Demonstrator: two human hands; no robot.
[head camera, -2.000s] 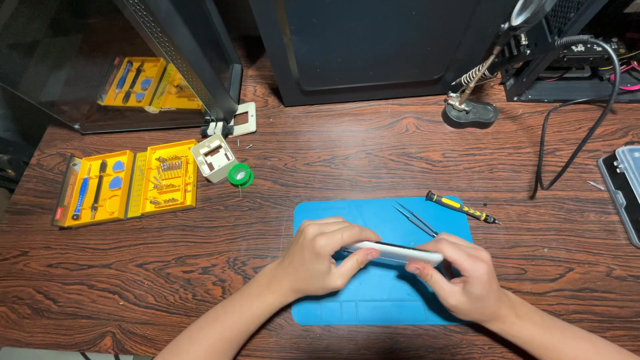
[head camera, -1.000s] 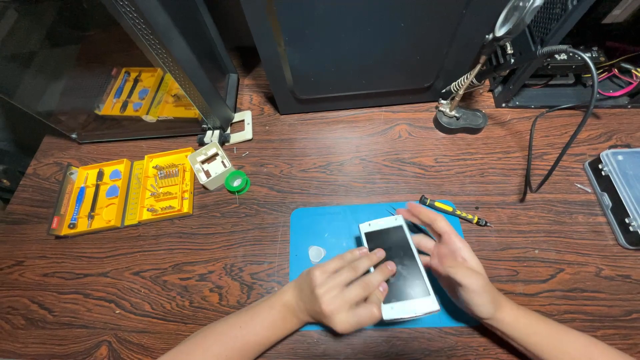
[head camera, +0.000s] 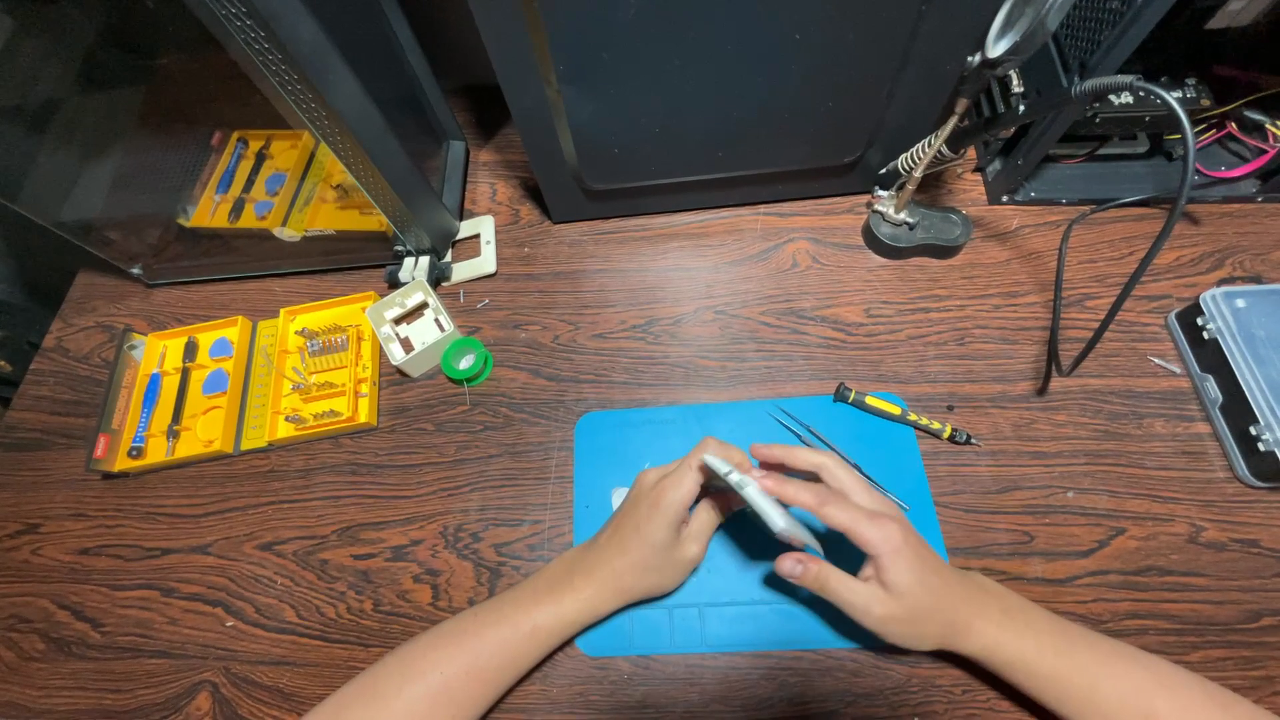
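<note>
A white smartphone (head camera: 764, 505) is held up on its edge over the blue silicone work mat (head camera: 640, 560), tilted so that mostly its side shows. My left hand (head camera: 668, 520) grips it from the left, with some fingers hidden behind it. On the right, my right hand (head camera: 865, 545) has its fingers spread, the fingertips at the phone's upper part and the thumb near its lower end. Tweezers (head camera: 840, 455) lie on the mat's upper right. A black and yellow screwdriver (head camera: 905, 414) lies across the mat's corner. A pale pick-like piece (head camera: 619, 496) shows partly beside my left hand.
An opened yellow screwdriver bit kit (head camera: 245, 375) lies at left, near a cream plastic box (head camera: 410, 328) and a green spool (head camera: 466, 361). Behind stand black computer case panels (head camera: 700, 100) and a magnifier stand (head camera: 917, 230). A black cable (head camera: 1065, 300) and a clear-lidded case (head camera: 1245, 370) are at right.
The phone, held edge-on two seconds ago, lay flat with its screen up one second ago and is now raised and tilted again. My left hand has moved from its screen to its side.
</note>
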